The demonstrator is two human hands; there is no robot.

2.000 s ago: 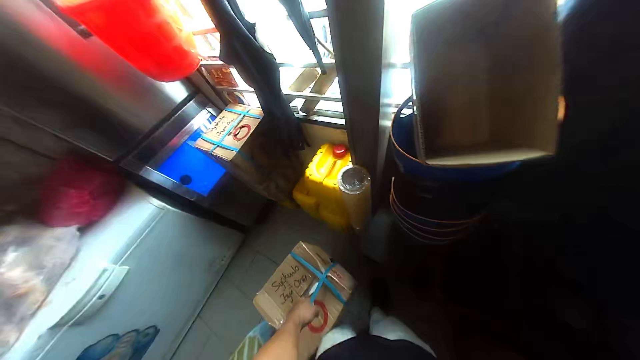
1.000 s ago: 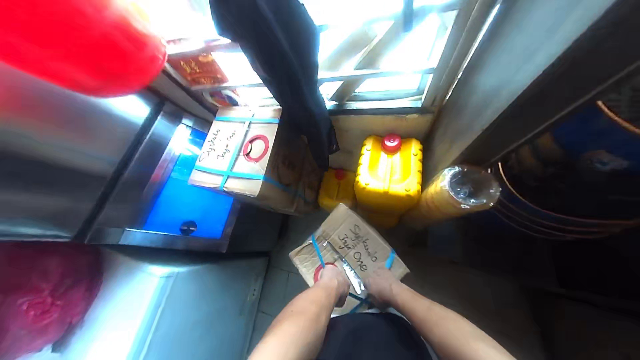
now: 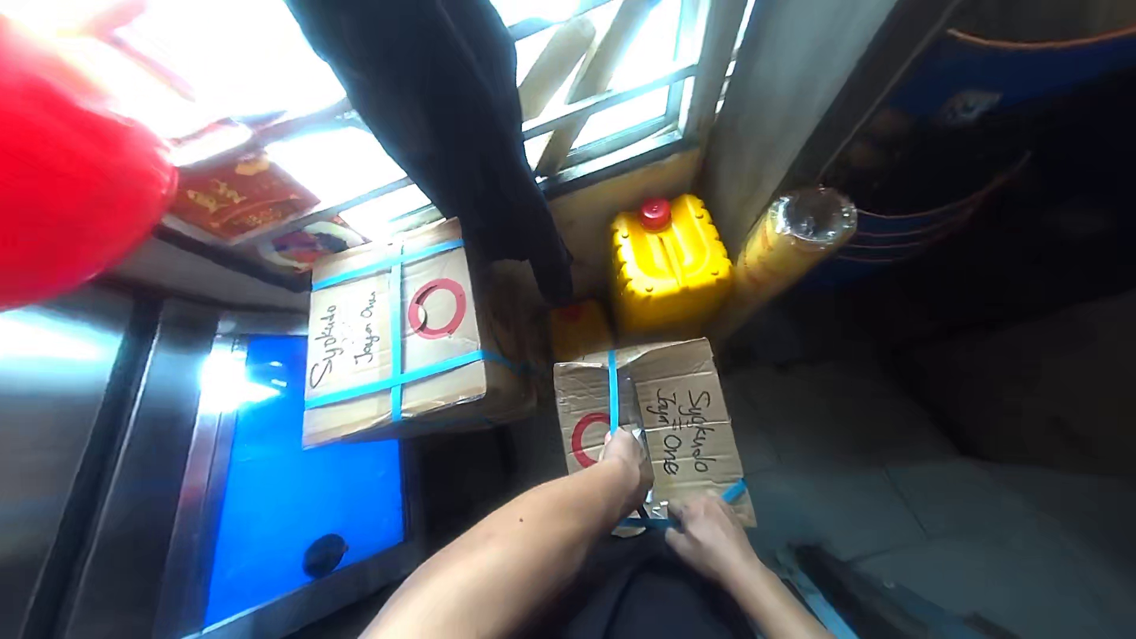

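Observation:
A cardboard box bearing handwriting and a red ring is right in front of my body, bound with blue strapping. My left hand grips the strap on its upper face. My right hand is closed around the strap near the box's close edge. To the left, a second strapped cardboard box with a red ring stands beside a blue panel. Just beyond the front box are a yellow jerrycan with a red cap and a smaller yellow container.
A plastic-wrapped roll leans by the wall post. Dark cloth hangs before the barred window. The metal-framed blue panel lies left, a red object hangs upper left, and a large blue tub stands right.
Two seconds ago one hand was on the box; now both are on its strapping. The box has turned relative to my body. The view has moved closer to the window corner.

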